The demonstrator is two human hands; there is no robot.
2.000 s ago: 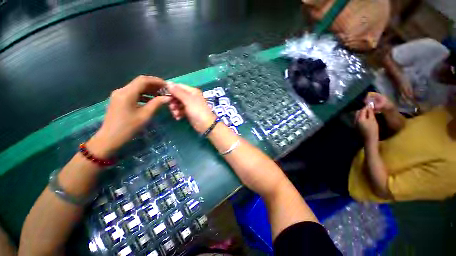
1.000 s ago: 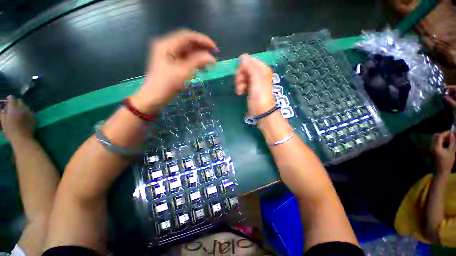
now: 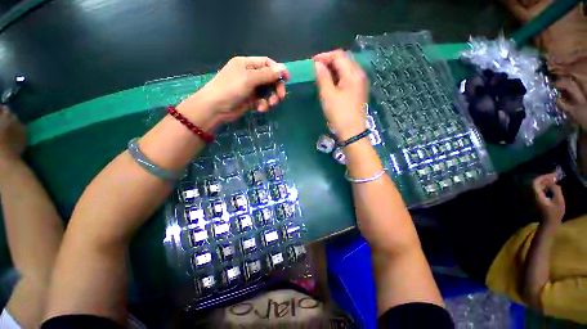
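Note:
My left hand (image 3: 248,87) is above the green edge strip, thumb and fingers pinched on a small dark piece (image 3: 281,78) that is mostly hidden. My right hand (image 3: 341,87) is raised to its right, apart from it, fingers bent; whether it holds anything cannot be told. A clear near tray (image 3: 239,239) lies below my left hand, with white-faced modules in its lower pockets and bare pockets higher up. White housings (image 3: 371,125) lie partly hidden behind my right wrist. A second clear tray (image 3: 421,112) with smaller greenish-dark parts lies to their right.
A dark conveyor belt (image 3: 154,38) runs beyond the green edge strip (image 3: 83,122); a small piece (image 3: 20,79) lies on it at far left. A black bundle (image 3: 495,106) and glittering clear heap (image 3: 537,77) are at right. A blue bin (image 3: 357,276) is below. Other people's arms show on both sides.
Since two seconds ago, my hands have moved apart. Over the last second, my left hand has come slightly lower and my right hand slightly up. The view has swung right since the first frame.

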